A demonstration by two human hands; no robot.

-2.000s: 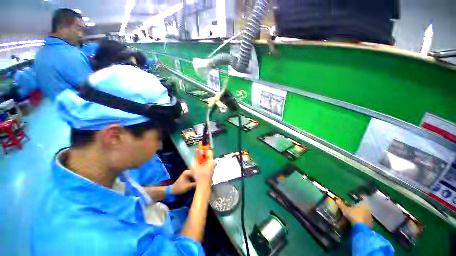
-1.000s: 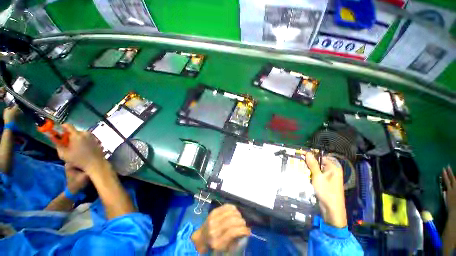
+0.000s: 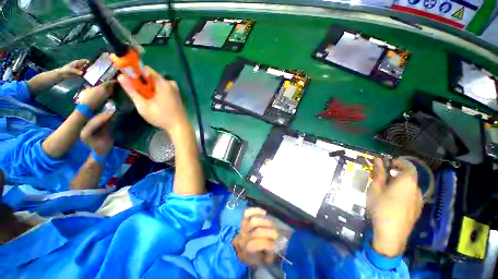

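An open tablet assembly (image 3: 297,173) lies in front of me, silver-white area left, board and gold flex right. My right hand (image 3: 396,204) is over its right edge beside the tape roll (image 3: 427,177); its fingers are bent, with a tiny pale spot at the fingertips, and I cannot tell whether they hold a part. My left hand (image 3: 259,237) is curled low in front of the tablet, off the bench, with a thin silver strand of solder wire (image 3: 285,258) sticking out of it. The solder spool (image 3: 227,148) stands left of the tablet.
Red lead wires (image 3: 343,113) lie above the tablet. A stacked tablet (image 3: 254,90) and others lie behind. The fume fan (image 3: 409,133), blue ribbed station (image 3: 445,210) and yellow sponge (image 3: 473,237) are right. A neighbour's hand holds an orange-handled tool (image 3: 134,72) at left; a black cord hangs beside it.
The view has swung right and down to the bench, then shifted slightly left. My right hand has moved from the tablet's top flex area to its right edge. My left hand remains low and curled.
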